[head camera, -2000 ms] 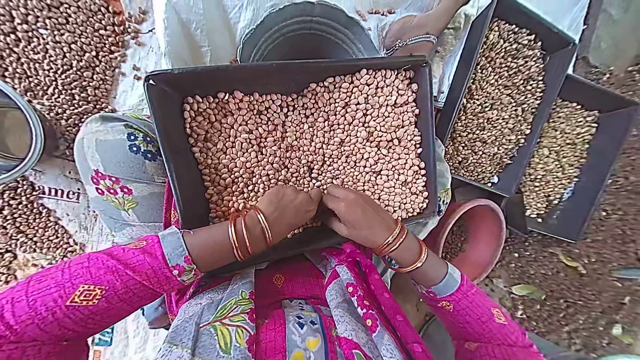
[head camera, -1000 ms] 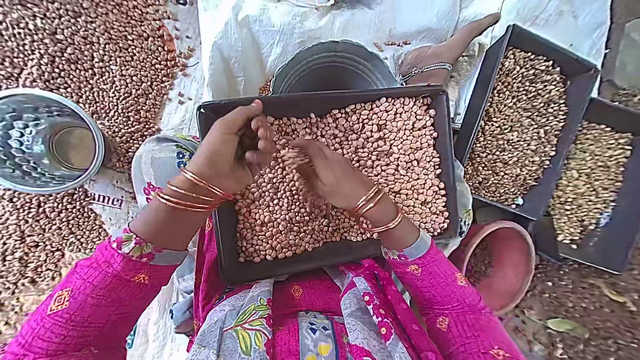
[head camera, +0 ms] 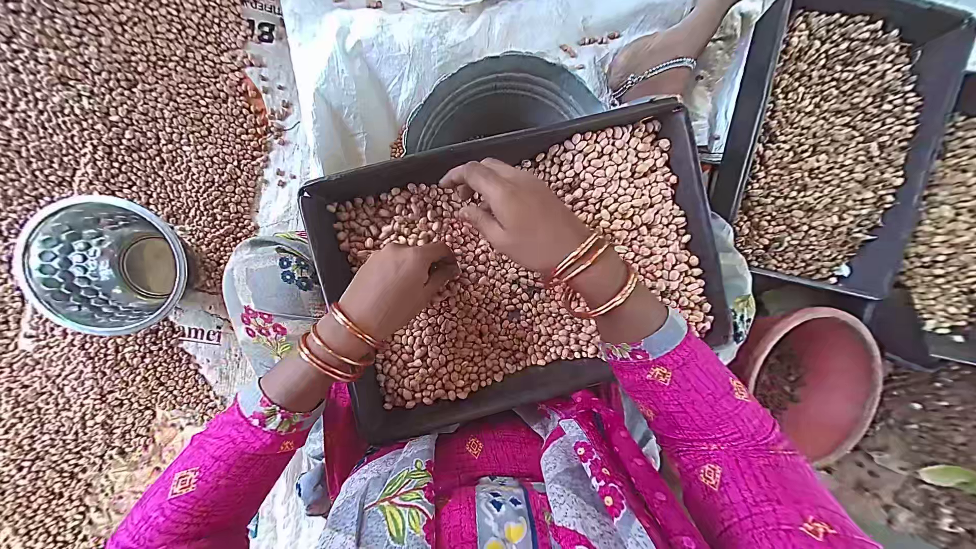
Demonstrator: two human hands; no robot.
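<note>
A black rectangular tray (head camera: 705, 229) rests across my lap, filled with light brown nuts or beans (head camera: 610, 183). Low over the left half of them is my left hand (head camera: 400, 286), its fingers curled and pointing inward; whether it pinches a piece cannot be told. My right hand (head camera: 526, 213) is over the upper middle of the tray, fingers bent toward the left and touching or just above the nuts. Both wrists wear orange and gold bangles.
A dark bucket (head camera: 503, 99) stands beyond the tray, near a bare foot (head camera: 656, 61). At left, a steel vessel (head camera: 103, 263) sits amid spread nuts (head camera: 114, 114). To the right are another filled black tray (head camera: 900, 221), a further tray with paler pieces (head camera: 945, 236) and a reddish pot (head camera: 827, 381).
My hands met at the tray's near side two seconds ago, then were raised apart one second ago. Now both are lower over the nuts. The tray has tilted in view.
</note>
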